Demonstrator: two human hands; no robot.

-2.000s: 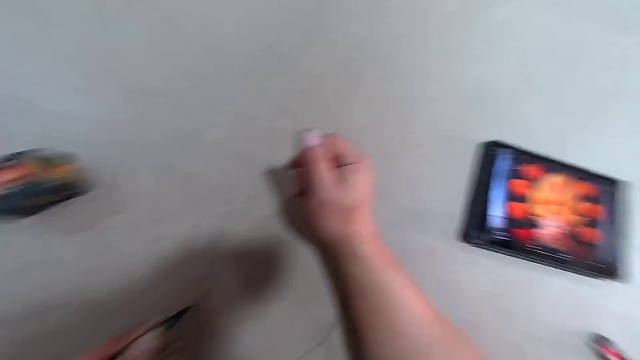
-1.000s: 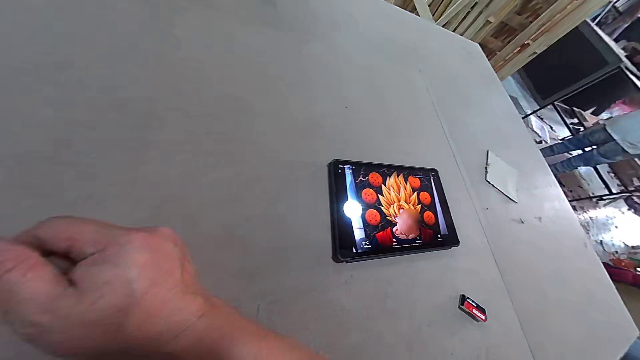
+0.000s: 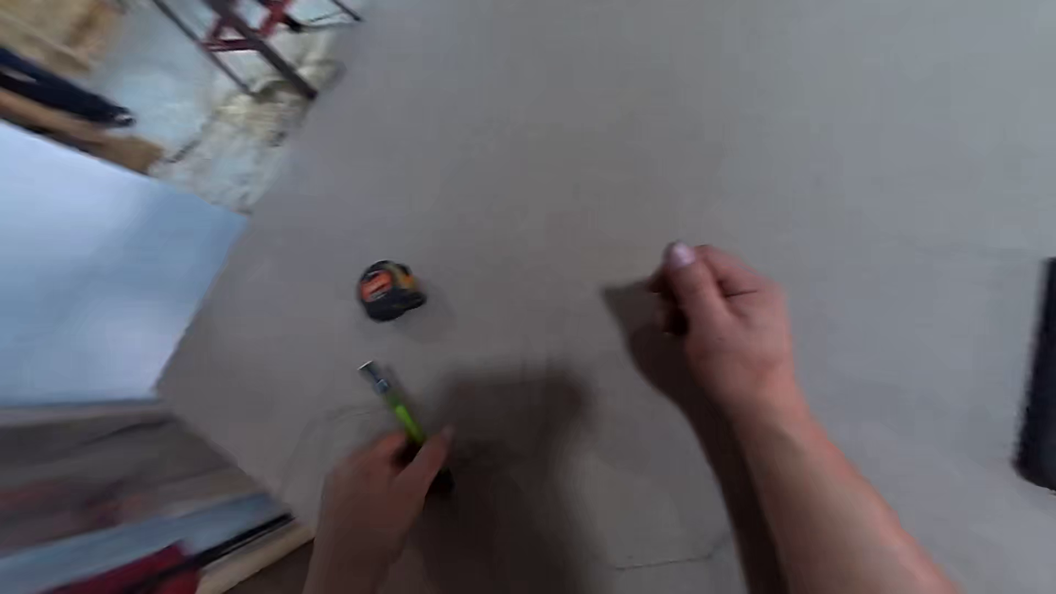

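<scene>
My left hand is low on the left, its thumb and fingers round a slim green tool with a metal end, whose exact kind I cannot tell. Just above it on the grey tabletop lies a black and orange tape measure. To the right, my right hand is curled with the thumb against the index finger, over the same surface. Whether something small is pinched in it cannot be seen.
The edge of a black tablet shows at the far right. A pale sheet lies off the table's left edge. Beyond the upper left corner is a red and dark metal frame on the floor. Dark and red items lie at lower left.
The view has swung left, so the tablet is nearly out of frame. My left hand with the green tool and the tape measure are in view now, unlike one second ago.
</scene>
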